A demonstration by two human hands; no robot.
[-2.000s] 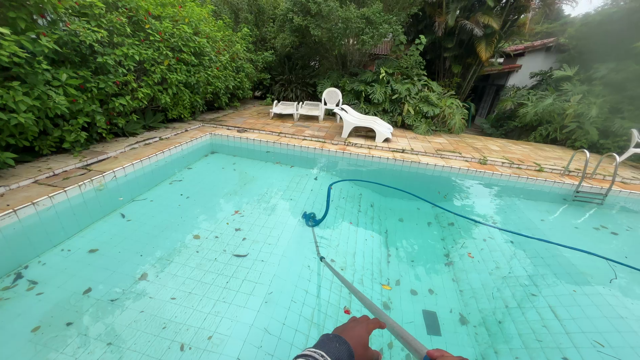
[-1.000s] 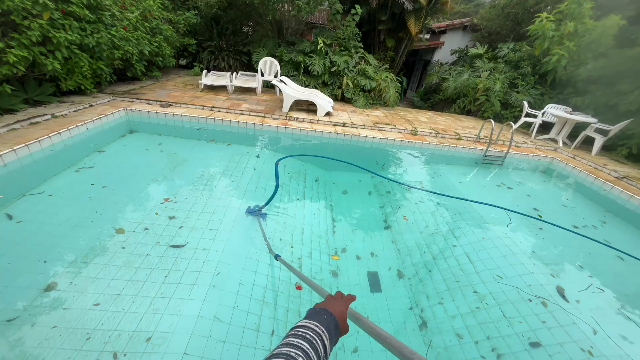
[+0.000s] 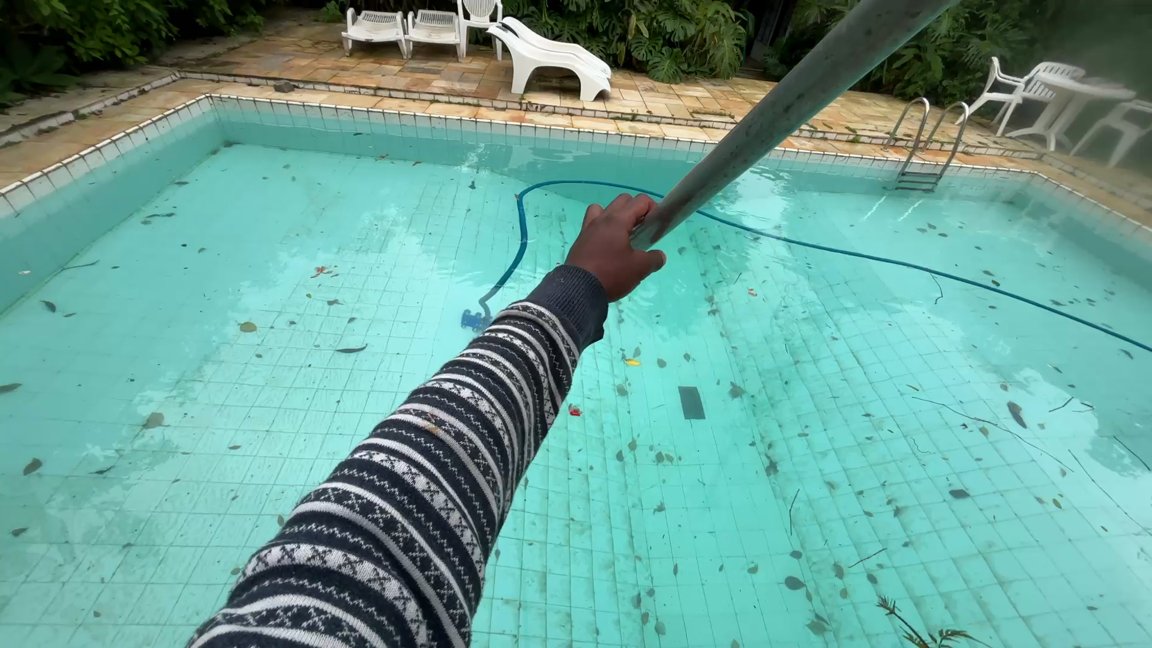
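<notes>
My left hand [image 3: 619,245], in a striped knit sleeve, is stretched out over the water with its fingers around a grey metal pole [image 3: 765,117]. From the hand the pole slants up and out of the top right of the view; its far part is hidden behind my hand and arm. A blue pool vacuum head [image 3: 475,319] lies under the water just left of my forearm. The blue hose [image 3: 837,250] curves from it and runs off to the right. My right hand is out of view.
Leaves and twigs lie about the tiled swimming pool [image 3: 540,128]. A metal ladder [image 3: 931,148] stands at the far right edge. White plastic loungers [image 3: 549,63], a white table [image 3: 1071,94] and chairs stand on the stone deck, with dense plants behind.
The pole's near end has swung up from the bottom of the view to the top right. My left arm now reaches farther out. The right hand, partly seen two seconds ago, has left the view.
</notes>
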